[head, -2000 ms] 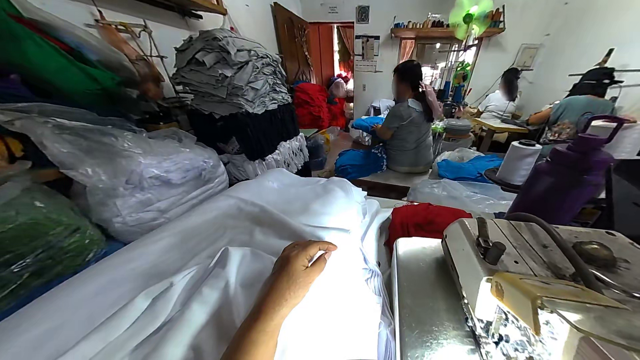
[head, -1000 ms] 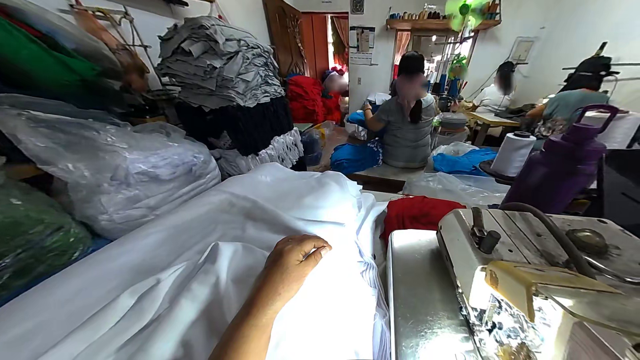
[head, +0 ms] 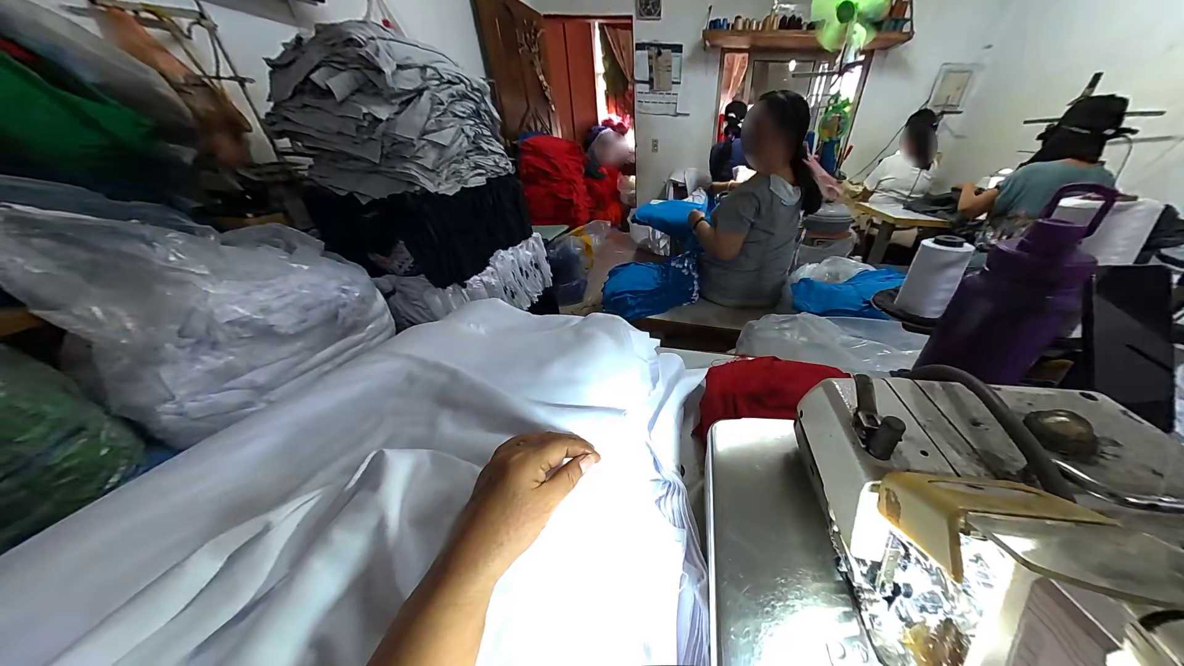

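Note:
My left hand (head: 536, 490) rests on a large heap of white fabric (head: 407, 388), back of the hand up. Its thumb and index fingertips come close together, and the other fingers curl out of sight beneath; whether cloth is pinched there I cannot tell. Right of the hand, the layered edges of the white cloth (head: 680, 536) hang beside the metal bed of a sewing machine (head: 763, 518). A red cloth (head: 763, 388) lies behind that bed. My right hand is out of view.
Plastic-wrapped bundles (head: 213, 314) and a tall stack of grey fabric pieces (head: 388, 111) stand at the left. A white thread cone (head: 934, 277) and a purple bottle (head: 1013, 287) are behind the machine. A seated person (head: 754, 231) handles blue cloth ahead; others sit farther back.
The seated person in grey has turned the head and raised the blue cloth. My left hand stays on the white fabric with little change.

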